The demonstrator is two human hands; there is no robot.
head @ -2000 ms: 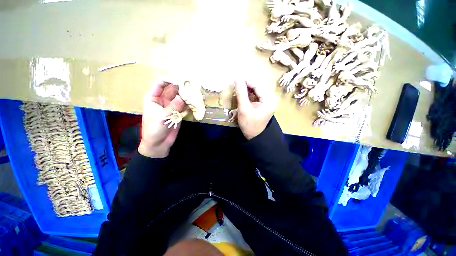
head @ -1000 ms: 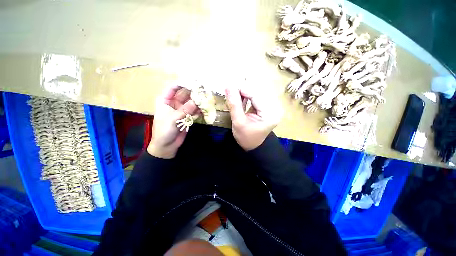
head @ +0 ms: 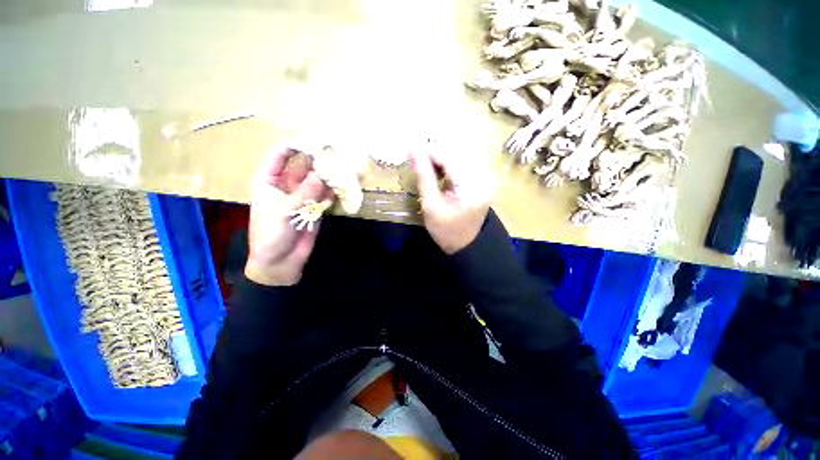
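My left hand (head: 286, 211) holds a tan toy arm (head: 343, 180) over the bench edge. The small spread fingers of the piece stick out below my fingers. My right hand (head: 452, 199) is to the right, apart from that piece, with thumb and fingertips close together. Glare hides whether it pinches something small. A heap of tan toy arms (head: 584, 108) lies on the bench at the right. A blue tote (head: 193, 269) at the left holds tan parts in close rows.
A thin stick (head: 222, 122) lies on the bench (head: 225, 54) left of the glare. A black phone (head: 735, 199) and black parts (head: 803, 207) lie at the right. A second blue tote (head: 616, 301) holds white film and black pieces. A green belt (head: 773, 45) runs beyond.
The view shifted slightly and came back. My hands moved closer together, then somewhat apart again. My left hand has kept hold of the tan arm throughout.
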